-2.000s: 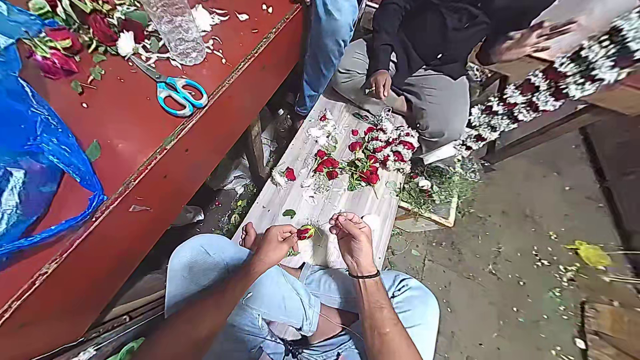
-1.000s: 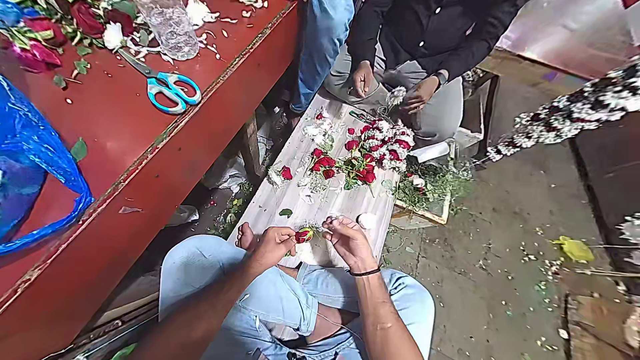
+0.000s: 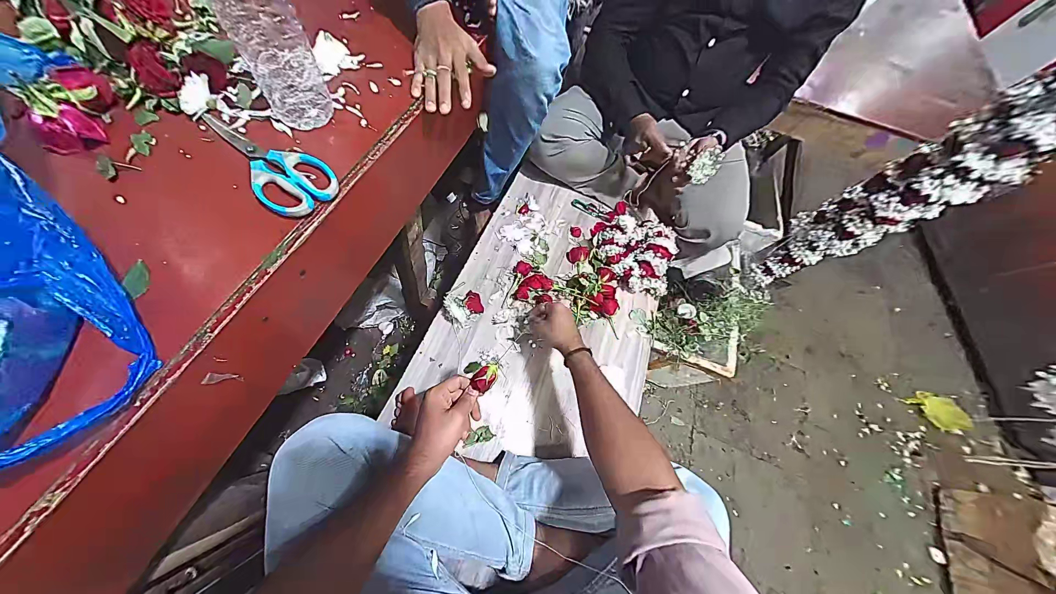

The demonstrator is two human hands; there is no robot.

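Observation:
My left hand pinches a red rose with green sepals and a leaf, over the near part of a pale wood-grain board. A thin thread runs down from that hand across my jeans. My right hand reaches forward over the board, its fingertips among small white flowers beside loose red rose heads; whether it grips any is hidden. Beyond it lies a pile of red roses and white blossoms. A small dark green tool rests near the board's far end.
Scissors with blue handles, a clear plastic bottle, roses and a blue plastic bag are on the red table at left. A person's hand rests there. Another person's hands hold white flowers. A garland stretches at right.
My right hand has left the rose and moved forward to the white flowers, while my left hand keeps the rose. Another person's hand has come onto the red table's edge.

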